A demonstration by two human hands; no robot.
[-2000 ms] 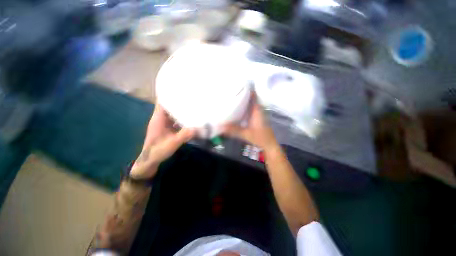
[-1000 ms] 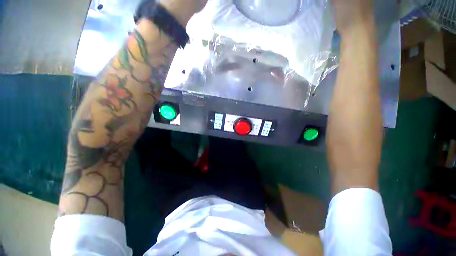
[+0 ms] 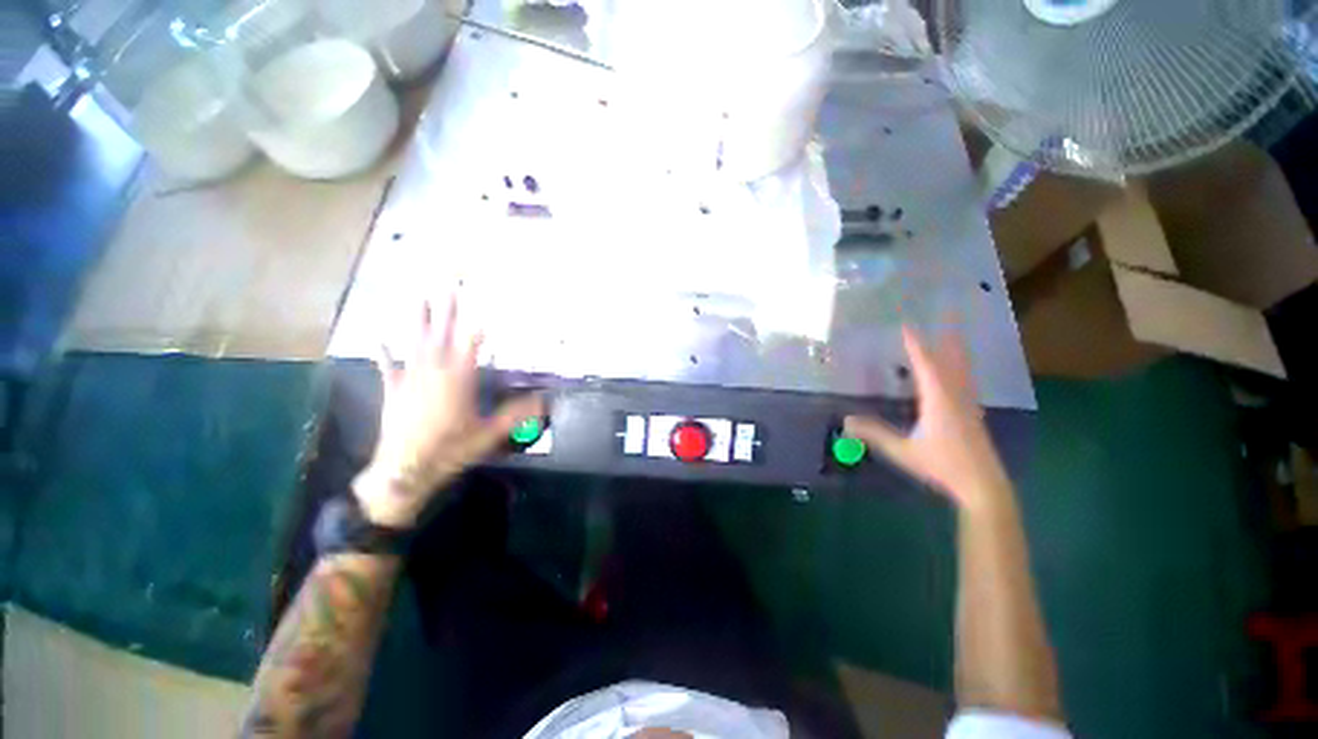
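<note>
My left hand (image 3: 431, 407) is empty with fingers spread at the front left of the machine, its thumb at the left green button (image 3: 526, 429). My right hand (image 3: 947, 422) is empty and spread at the front right, its thumb at the right green button (image 3: 849, 451). Whether the thumbs press the buttons I cannot tell. The red button (image 3: 691, 440) sits between them. A white housing (image 3: 766, 87) stands toward the back of the silver plate (image 3: 925, 274), overexposed, with crinkled film (image 3: 802, 274) under and in front of it.
White bowl-shaped parts (image 3: 325, 108) stand on cardboard (image 3: 217, 282) at the left. A wire-caged fan (image 3: 1120, 87) is at the back right. An open cardboard carton (image 3: 1192, 318) lies below it. A red object (image 3: 1286, 667) is at the lower right edge.
Both hands have come back from the rear of the plate to the front buttons. The white housing, held in both hands two seconds ago, now stands on the plate, released. The view has shifted.
</note>
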